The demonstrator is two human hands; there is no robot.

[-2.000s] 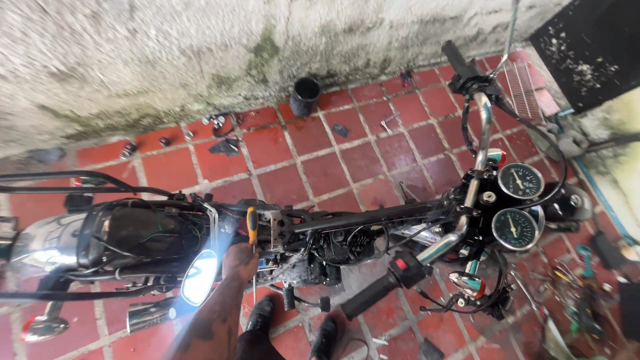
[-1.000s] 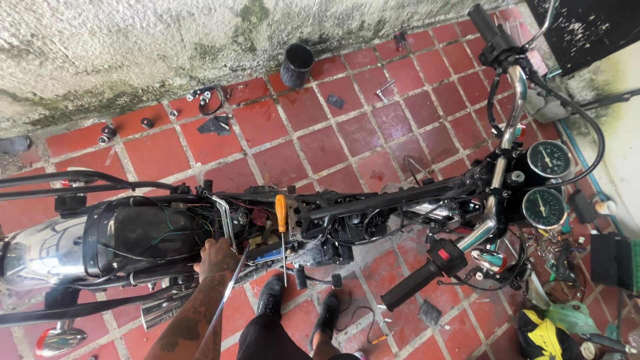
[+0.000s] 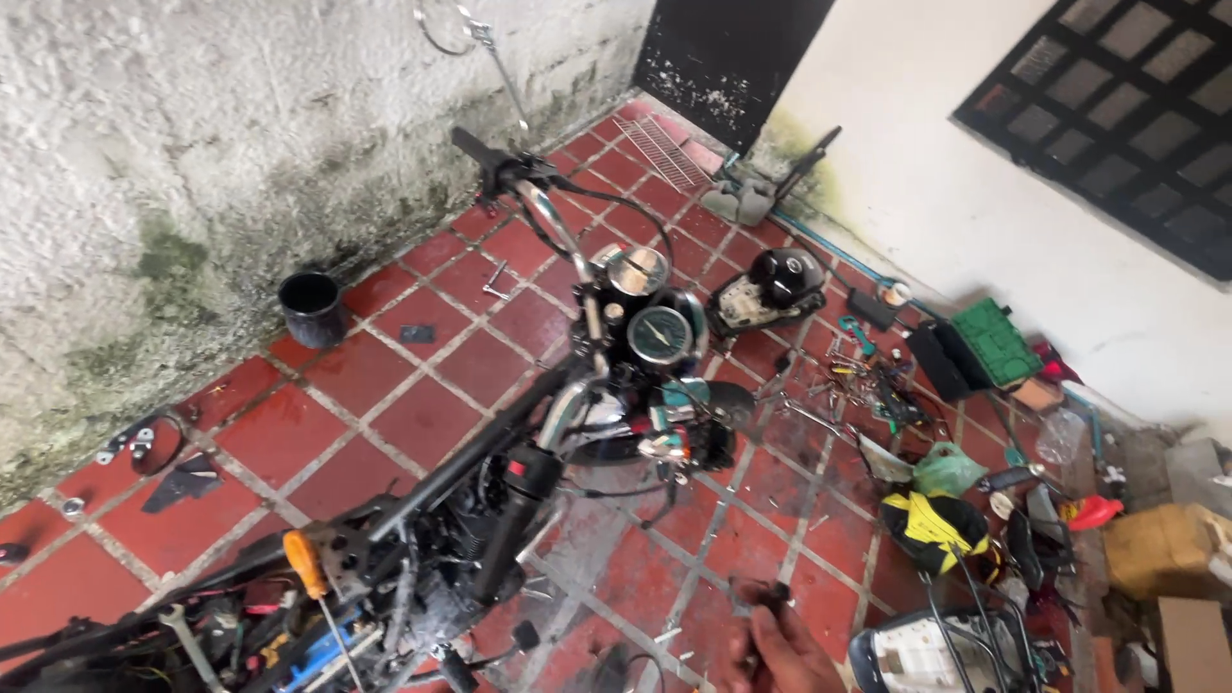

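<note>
At the bottom edge, right of centre, my right hand (image 3: 784,650) has its fingertips closed on a small dark part, blurred and too small to name. My left hand is out of the frame. A partly dismantled motorcycle runs from the lower left to its chrome handlebar (image 3: 568,414) and round gauges (image 3: 660,334). On its open frame, left of my hand, a screwdriver with an orange handle (image 3: 305,566) leans with its shaft downward. An open-end wrench (image 3: 192,647) lies among the wires near it, and a blue part (image 3: 322,659) shows beside the shaft.
A black pot (image 3: 313,313) stands by the rough wall. Loose tools (image 3: 866,385), a green case (image 3: 988,342), a yellow and black item (image 3: 929,529) and a motorcycle rack (image 3: 948,650) occupy the tiled floor at right. A dark cover (image 3: 770,289) lies beyond the gauges.
The view has swung toward the front of the motorcycle and the tools at right. The hand and arm that were over the frame are out of view; my right hand has come in, holding a small dark part.
</note>
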